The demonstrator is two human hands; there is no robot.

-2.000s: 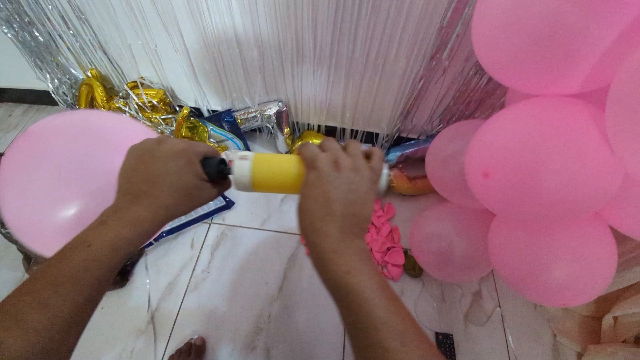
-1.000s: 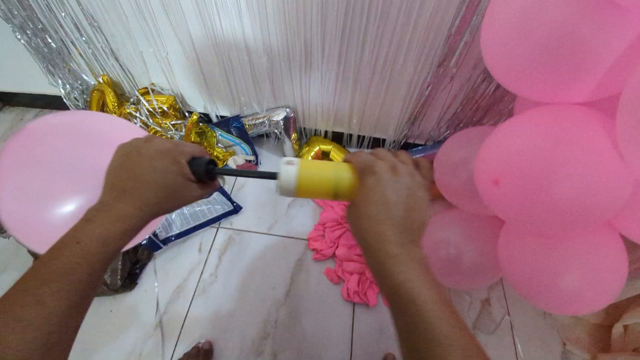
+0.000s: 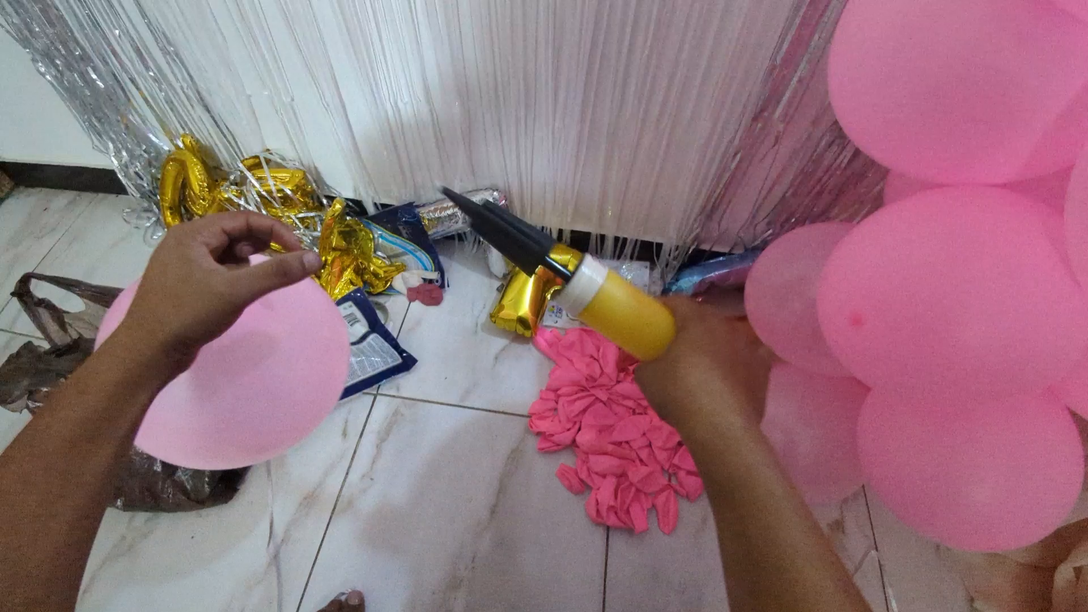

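Observation:
My right hand (image 3: 710, 365) is closed around the yellow barrel of a balloon hand pump (image 3: 629, 314), whose black handle and rod point up and to the left. On the left, my left hand (image 3: 217, 280) is off the pump, with thumb and fingers curled close together. An inflated pink balloon (image 3: 246, 391) is just below and behind that hand; whether the fingers pinch its neck cannot be told. Below the pump, a pile of uninflated pink balloons (image 3: 612, 433) lies on the tiled floor. A cluster of inflated pink balloons (image 3: 952, 289) stands at the right.
A silver foil fringe curtain (image 3: 510, 110) hangs along the wall. At its foot lie gold foil balloons (image 3: 340, 255), a dark blue printed packet (image 3: 374, 344) and a red uninflated balloon (image 3: 425, 294). A brown plastic bag (image 3: 178, 484) is at the left.
My left hand has let go of the pump handle. The pump has swung from level to slanting up left in my right hand. The left balloon now hangs lower, under my left hand.

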